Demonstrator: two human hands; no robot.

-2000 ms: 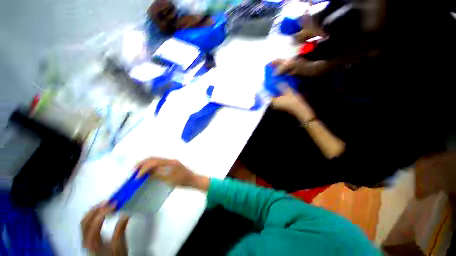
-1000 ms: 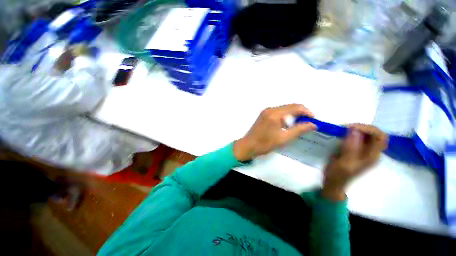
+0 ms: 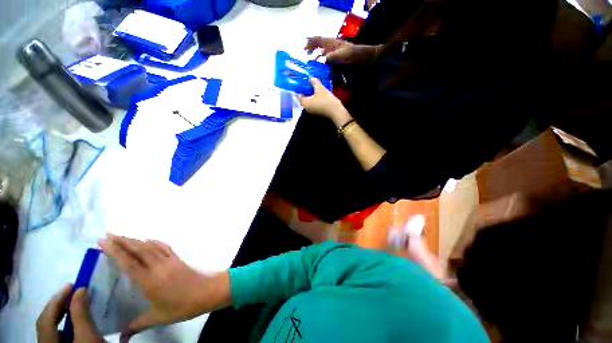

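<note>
A retail box with a white face and a blue edge strip is held in both hands at the lower left. My left hand, cut off by the bottom edge, grips the blue side with its fingers. My right hand lies along the opposite side, thumb near the lower end and fingers near the top corner. The box's underside is hidden. A fanned stack of boxes lies further up the table, white faces up with blue sides.
A person in black sits to the right, holding a blue packet over the table edge. A metal flask, piled boxes, a phone and a blue-edged cloth are on the table. Brown cartons stand on the floor.
The view has swung from the tall stacks towards the person in black. Both hands still hold a box; my right hand is now spread along its side instead of pinching the blue strip's end.
</note>
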